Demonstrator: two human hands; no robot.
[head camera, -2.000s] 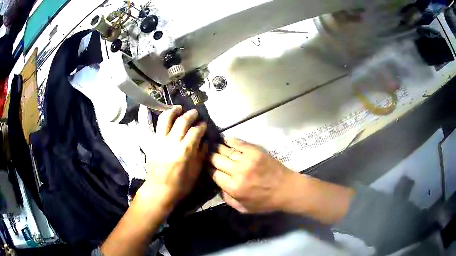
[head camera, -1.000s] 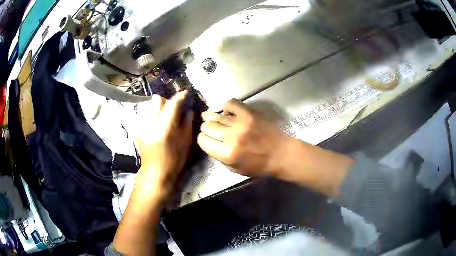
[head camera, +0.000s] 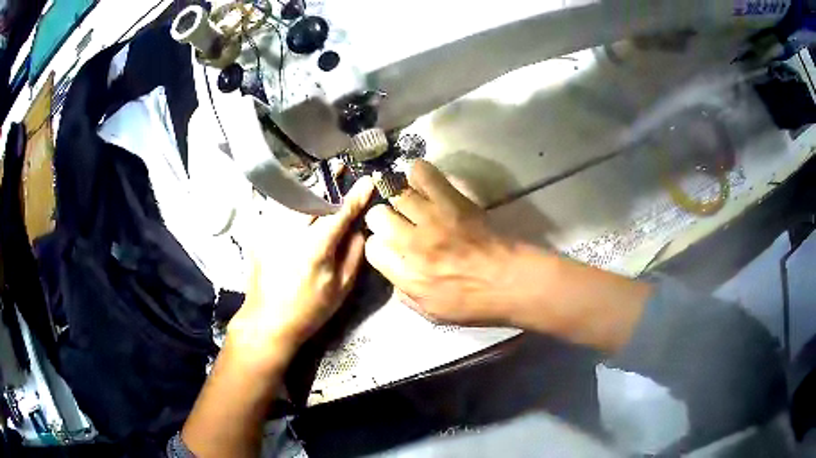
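Note:
The dark garment (head camera: 134, 304) lies bunched on the left, with white thin cloth (head camera: 201, 201) along its right side. My left hand (head camera: 300, 268) lies over the cloth at the needle area, fingertips just below the curved white guard (head camera: 284, 182). My right hand (head camera: 447, 255) has its fingers curled beside the left fingertips, pinching the dark cloth edge. The pinched edge is mostly hidden under my fingers. The presser foot and needle area (head camera: 335, 174) are partly hidden just ahead of my fingers.
The white machine arm (head camera: 483, 67) crosses the top, with black knobs (head camera: 307, 35) on its head. A yellowish loop (head camera: 702, 192) lies on the right of the bed (head camera: 573, 219). Printed marks run along the table's front. A teal part shows at the upper left.
My right hand has moved up beside the presser foot, closer to my left fingertips. The left hand stays on the cloth. The camera view has shifted, and the machine head sits further right than a second ago.

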